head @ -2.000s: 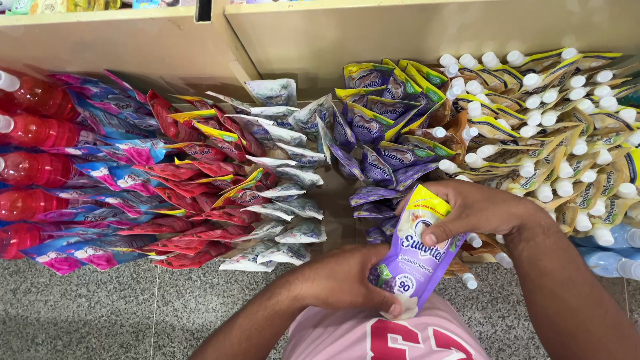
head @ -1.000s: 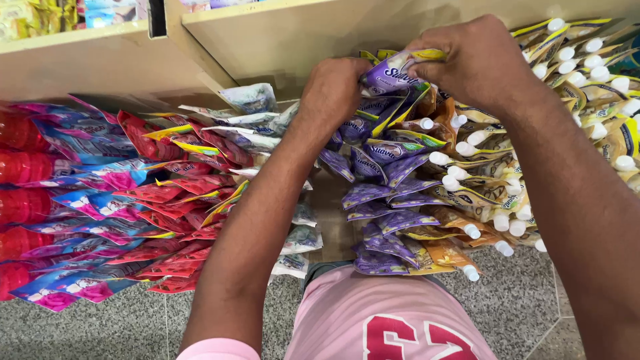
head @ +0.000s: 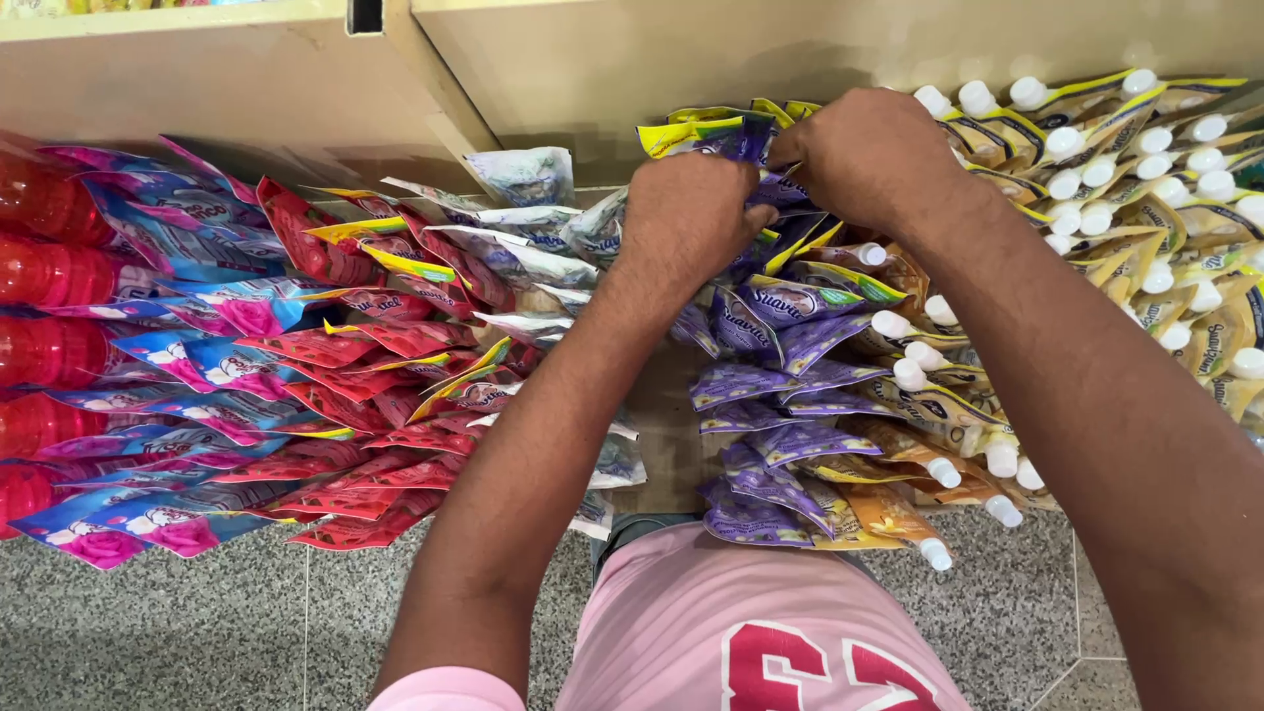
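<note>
Both hands reach among the purple Suavitel fabric softener pouches [head: 790,306] at the back of the shelf. My left hand [head: 691,212] is at the left side of a purple pouch with a yellow top edge [head: 706,136], its thumb pointing right. Close beside it, my right hand [head: 869,158] has its fingers bent down at the pouches near the back panel. The fingertips of both hands are largely hidden, so what each one grips cannot be told. More purple pouches lean in a row toward my body.
White pouches [head: 538,227], red pouches [head: 405,346], blue-and-pink pouches [head: 212,355] and red bottles [head: 49,351] stand leftward. Beige pouches with white caps [head: 1175,222] and orange capped pouches [head: 899,444] are on the right. A beige metal panel [head: 632,59] rises behind them.
Two seconds ago both hands held a purple pouch near my body. They moved with it to the back of the purple row, and now sit lower among the pouches there.
</note>
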